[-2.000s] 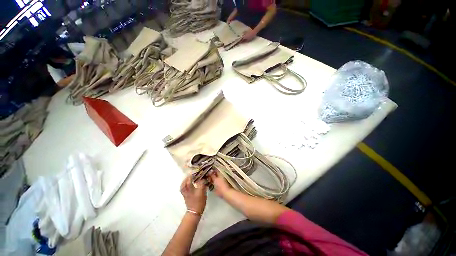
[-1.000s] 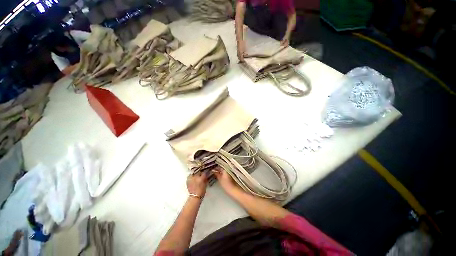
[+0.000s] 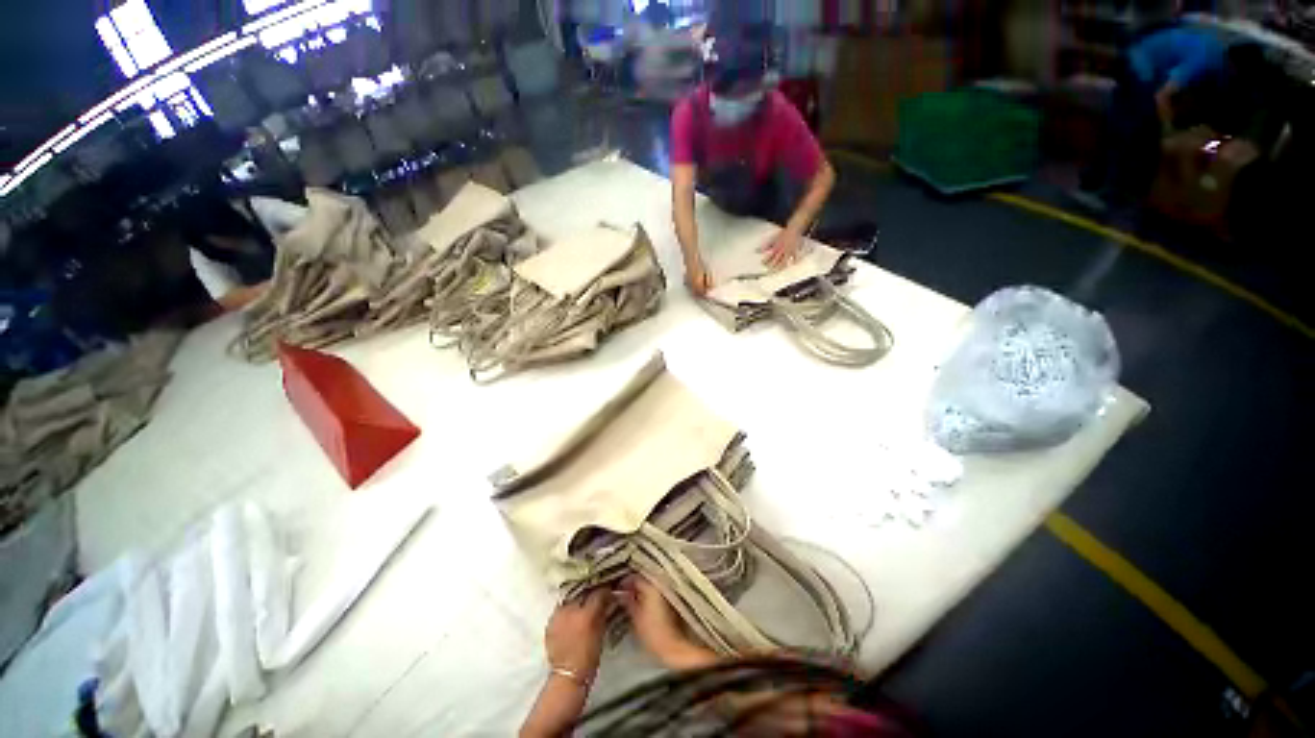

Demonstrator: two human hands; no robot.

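A stack of beige tote bags (image 3: pixel 620 447) lies on the white table in front of me, its layered opening edges and long handles toward me and to the right. My left hand (image 3: pixel 580 629) is at the near left corner of the opening, its fingers on the layered edges. My right hand (image 3: pixel 652 611) is close beside it, its fingers at the same edges and partly under the handles. The fingertips of both hands nearly meet. Whether they hold a small piece is too small to tell.
A clear plastic bag of small white pieces (image 3: pixel 1027 369) and loose white pieces (image 3: pixel 917 487) are at the right. A red wedge (image 3: pixel 343 412) and crumpled white sheets (image 3: pixel 217 613) are at the left. Beige bag piles (image 3: pixel 577 296) lie behind. Across the table, a person handles more bags (image 3: pixel 779 283).
The view has tilted up, so the table sits lower in the picture. The person across the table has come to the bags there. My hands stay at the same corner of the stack.
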